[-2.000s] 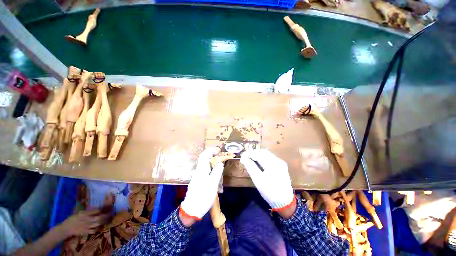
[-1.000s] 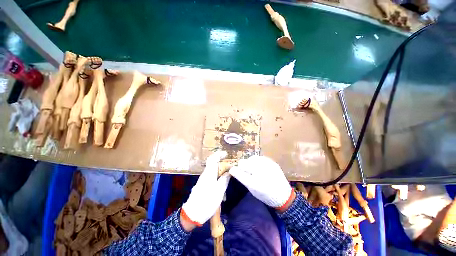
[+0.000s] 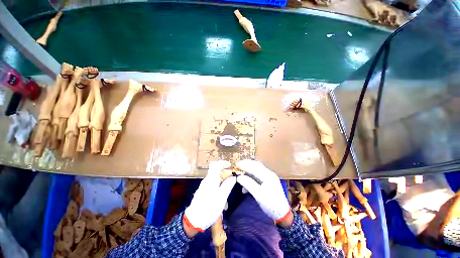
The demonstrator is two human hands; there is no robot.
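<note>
My left hand (image 3: 209,199), in a white knit glove with an orange-red cuff, is closed around the upper part of a tan carved leg (image 3: 218,237). The leg's narrow end points down over my lap. My right hand (image 3: 265,191), gloved alike, has its fingertips at the leg's top end, touching a small dark band (image 3: 235,174) there. Whether the right hand grips anything is partly hidden. The stained work pad (image 3: 204,151) lies just beyond my hands, with a small white-grey round dish (image 3: 228,140) on it.
Several banded legs (image 3: 96,116) lie at the bench's left; one leg (image 3: 318,126) lies at right. A black cable (image 3: 359,108) hangs by the metal-sided box. Blue bins hold plates (image 3: 101,219) at left and legs (image 3: 343,216) at right. The green belt (image 3: 166,40) carries two assembled pieces.
My hands have come back from the dish to the bench's front edge with the leg. The pieces on the belt have moved left. Another person's hand has left the plate bin.
</note>
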